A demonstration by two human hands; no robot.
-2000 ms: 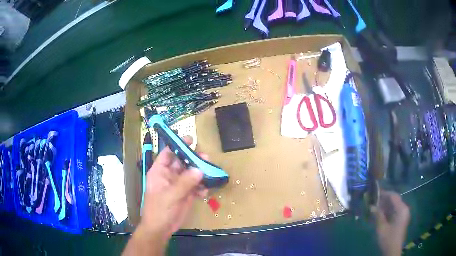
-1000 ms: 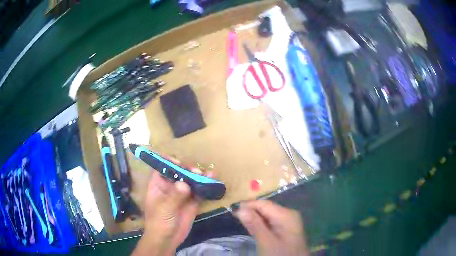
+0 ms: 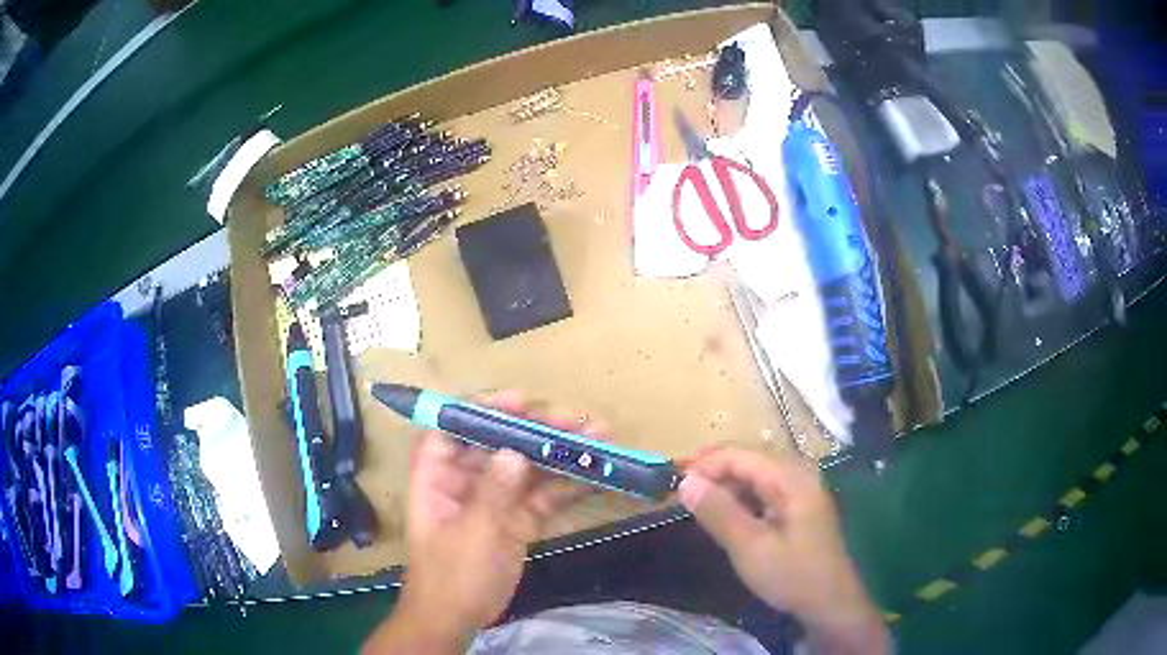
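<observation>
A black and light-blue pen unit (image 3: 550,448) lies across the fingers of my left hand (image 3: 476,512), tapered black tip to the upper left, small buttons facing up. My right hand (image 3: 774,518) is at the pen's rear end, thumb and fingertips pinched on a small dark part (image 3: 736,482) that touches or nearly touches that end. What this part is cannot be told. Both hands are above the near edge of the cardboard tray (image 3: 448,90).
The tray holds piled circuit boards (image 3: 365,198), a black block (image 3: 515,270), two more pen-shaped housings (image 3: 311,448), a pink knife (image 3: 644,134), red-handled scissors (image 3: 726,205) and a blue electric screwdriver (image 3: 838,256). A blue bin (image 3: 141,486) stands left; dark pliers (image 3: 960,275) lie right.
My right hand has left the screwdriver's lower end and come to the pen's rear end. The pen has turned, its buttons now showing. The camera view has shifted and tilted.
</observation>
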